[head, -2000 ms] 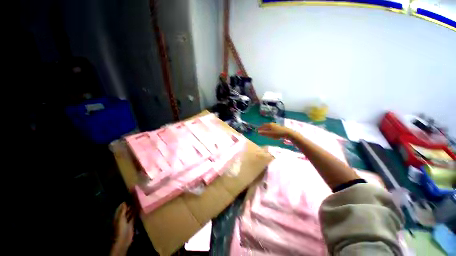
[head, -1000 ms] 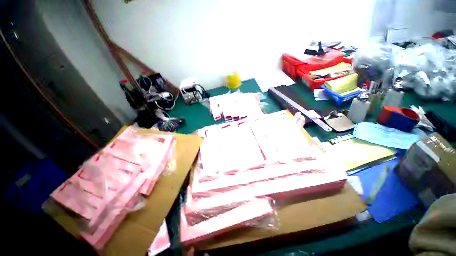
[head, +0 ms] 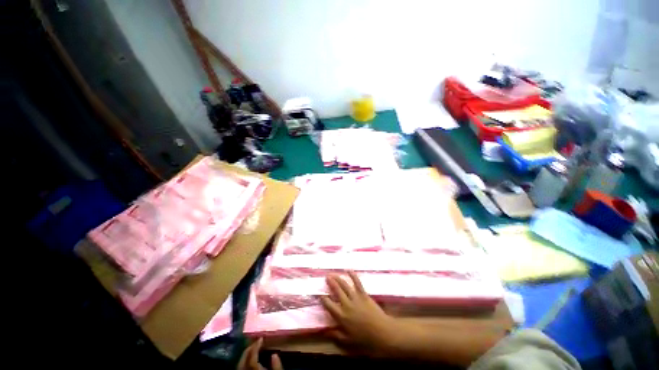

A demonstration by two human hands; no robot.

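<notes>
Bagged pink foam pieces [head: 376, 217] lie stacked on a cardboard sheet in front of me. My right hand [head: 355, 312] lies on the near edge of this stack, fingers spread over the clear film. My left hand [head: 259, 357] is cut off by the bottom edge; only some fingers show, just below the stack's near left corner. A second pink foam stack [head: 181, 217] in clear film lies on another cardboard sheet [head: 209, 307] at the left.
A smaller pink-white stack [head: 359, 148] lies behind on the green bench [head: 300, 165]. Dark items stand back left. A long black bar [head: 444, 152], red bins [head: 498, 108], a blue bin [head: 531, 152] and papers [head: 542, 253] are at right. A box [head: 621, 303] stands near right.
Both hands have come into view at the near edge of the middle stack; a second ago only a sleeve showed at right. The view has shifted slightly.
</notes>
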